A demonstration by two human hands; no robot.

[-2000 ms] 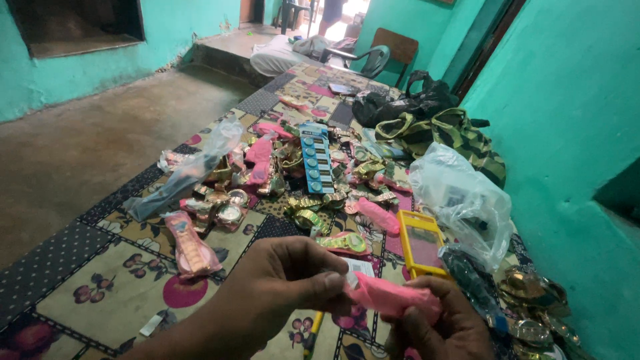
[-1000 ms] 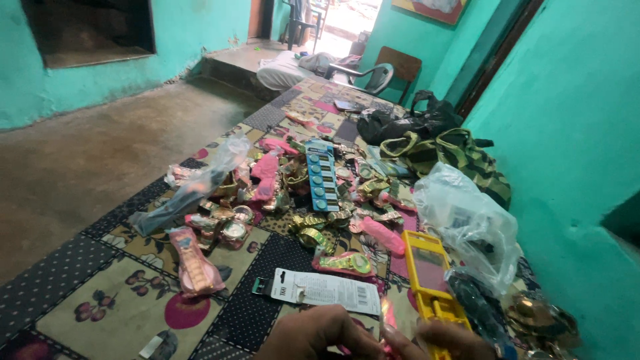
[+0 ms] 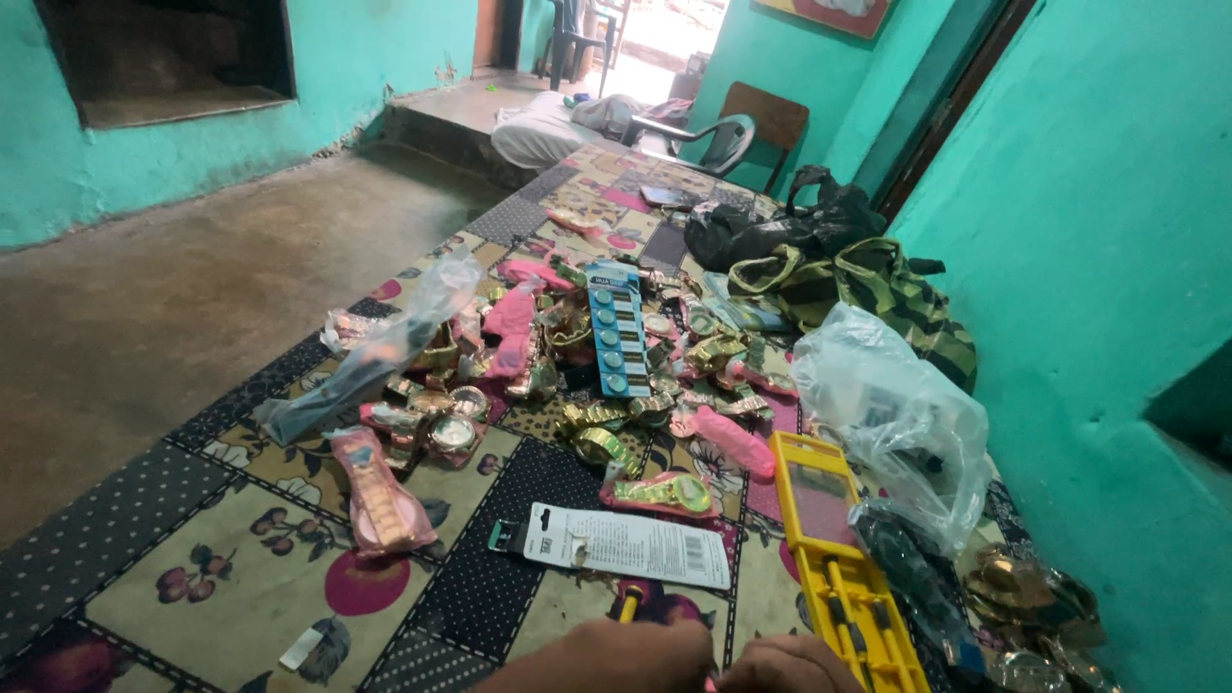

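At the bottom edge my left hand (image 3: pixel 616 656) and my right hand (image 3: pixel 791 664) are close together, cut off by the frame. A sliver of pink shows between them; their fingertips are hidden. Just beyond my left hand the yellow end of a small tool (image 3: pixel 630 604) pokes up. A white printed blister card (image 3: pixel 630 547) lies past it, with a wristwatch in pink wrap (image 3: pixel 664 493) behind. Beside my right hand lies an open yellow screwdriver case (image 3: pixel 847 602) with small screwdrivers. Gold-coloured wristwatches (image 3: pixel 602 448) are heaped farther back, under a blue card of button cells (image 3: pixel 618 332).
A clear plastic bag (image 3: pixel 890 414) lies on the right, before a camouflage bag (image 3: pixel 866 289) and a black bag (image 3: pixel 789 226). A long plastic pouch (image 3: pixel 371 356) and a wrapped watch (image 3: pixel 380 496) lie left. More watches (image 3: pixel 1035 597) sit lower right. Chairs (image 3: pixel 722 144) stand beyond.
Two seconds ago both hands held a pink wrapped item higher in view; they have dropped to the bottom edge. The white card, then mostly hidden behind them, now shows fully.
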